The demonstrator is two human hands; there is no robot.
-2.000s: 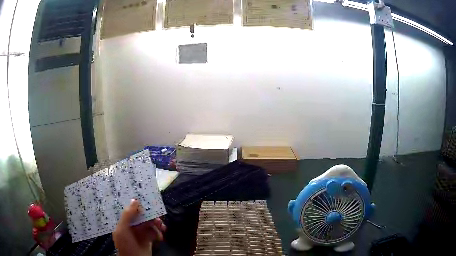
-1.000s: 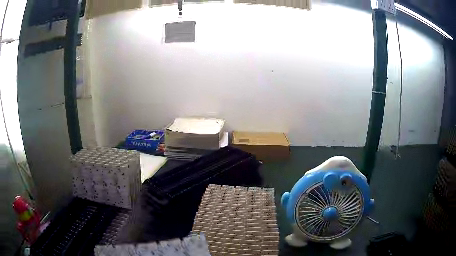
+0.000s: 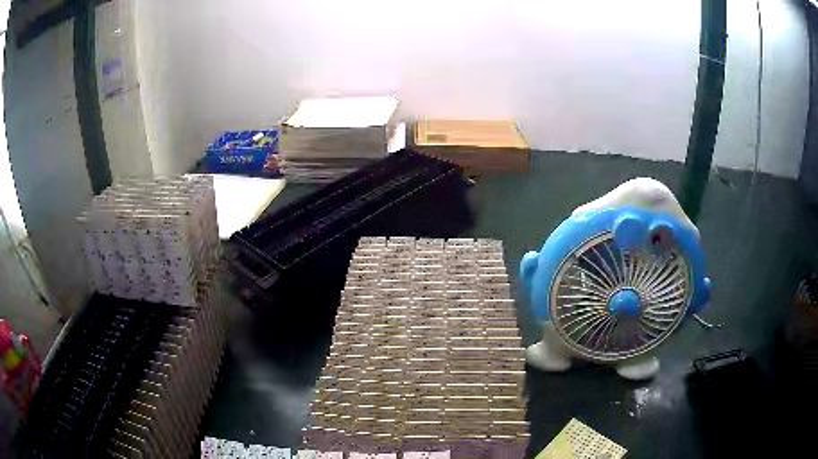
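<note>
A PCB panel (image 3: 242, 448) shows only as a pale notched strip at the bottom edge. No hand is in the picture, so what holds it is hidden. A stack of PCB panels (image 3: 422, 350) with ridged tan edges lies in the middle of the bench. At left, a loaded rack (image 3: 179, 385) holds panels on edge, with white dotted panels (image 3: 142, 255) standing at its far end. A small yellow dotted card (image 3: 581, 441) lies at the bottom, right of the stack, partly cut off by the frame.
A blue and white desk fan (image 3: 625, 300) stands right of the stack. Black slotted trays (image 3: 350, 211) lie behind it, with a paper pile (image 3: 336, 134), a cardboard box (image 3: 471, 143) and a blue box (image 3: 242, 152) at the back. A pink-red figure (image 3: 18, 359) stands at the left edge.
The view has tilted down, showing more bench. The left hand and the panel it held up two seconds ago are gone from the left. The yellow card has come into view.
</note>
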